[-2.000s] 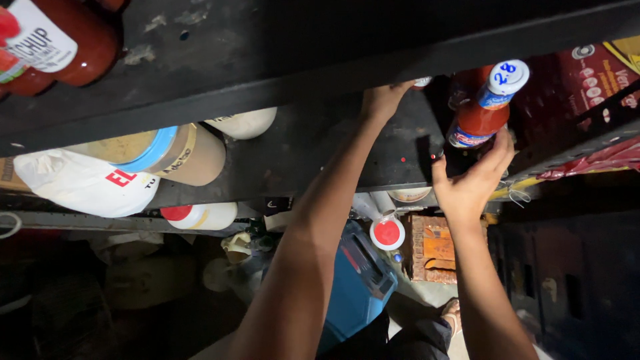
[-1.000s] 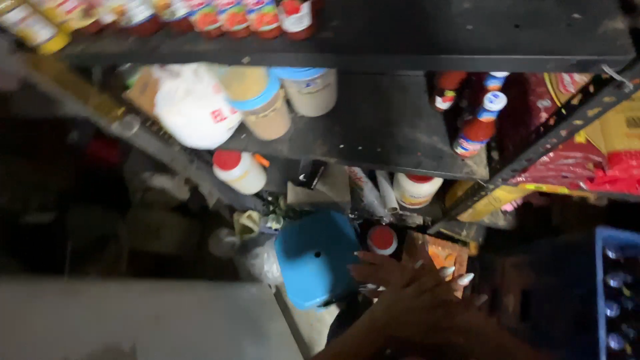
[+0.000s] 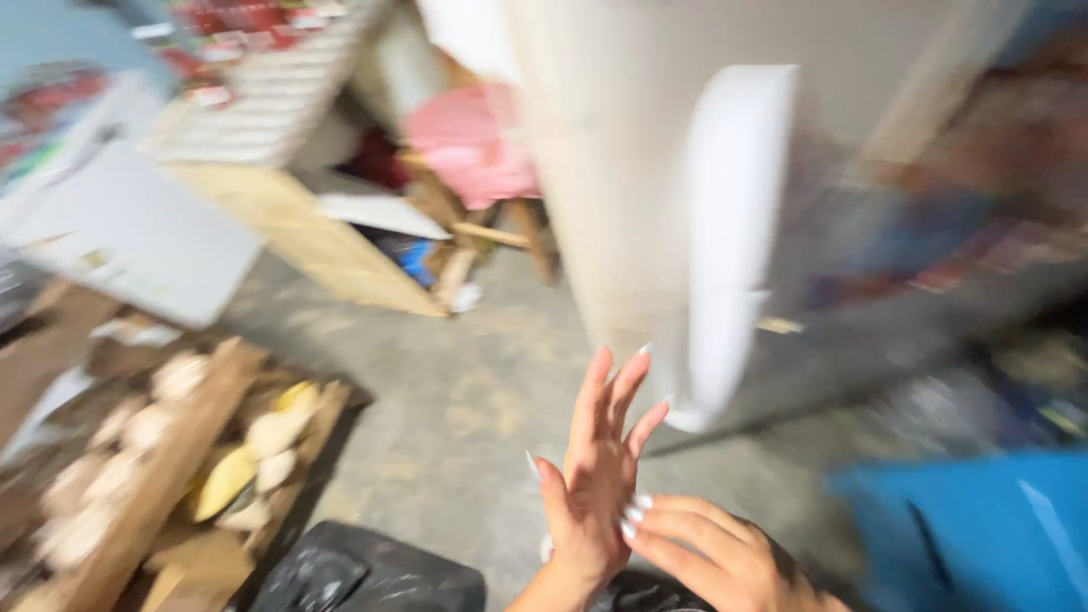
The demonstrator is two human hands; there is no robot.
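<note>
Low in the middle of the head view, my left hand point(image 3: 595, 484) is raised with its palm showing and its fingers spread, holding nothing. My right hand point(image 3: 722, 552) comes in from the lower right. Its fingertips touch the edge of the left palm, and nothing shows in its fingers. Past the hands, a tall white handle or edge strip point(image 3: 735, 229) runs down a pale, blurred upright surface point(image 3: 612, 170). Below the hands, part of a black plastic bag point(image 3: 365, 569) shows at the bottom edge.
Wooden crates of produce point(image 3: 161, 484) stand at the lower left. Behind them are a leaning white panel point(image 3: 144, 221), a table with a ribbed top point(image 3: 272, 93) and a stool with a pink cover point(image 3: 472, 144). A blue plastic object point(image 3: 977, 527) is at the lower right. Concrete floor point(image 3: 425, 399) lies between.
The view has swung from the dark shelves to another part of the room. Two seconds ago my right hand was at a red sauce bottle on the shelf; now my hands touch each other.
</note>
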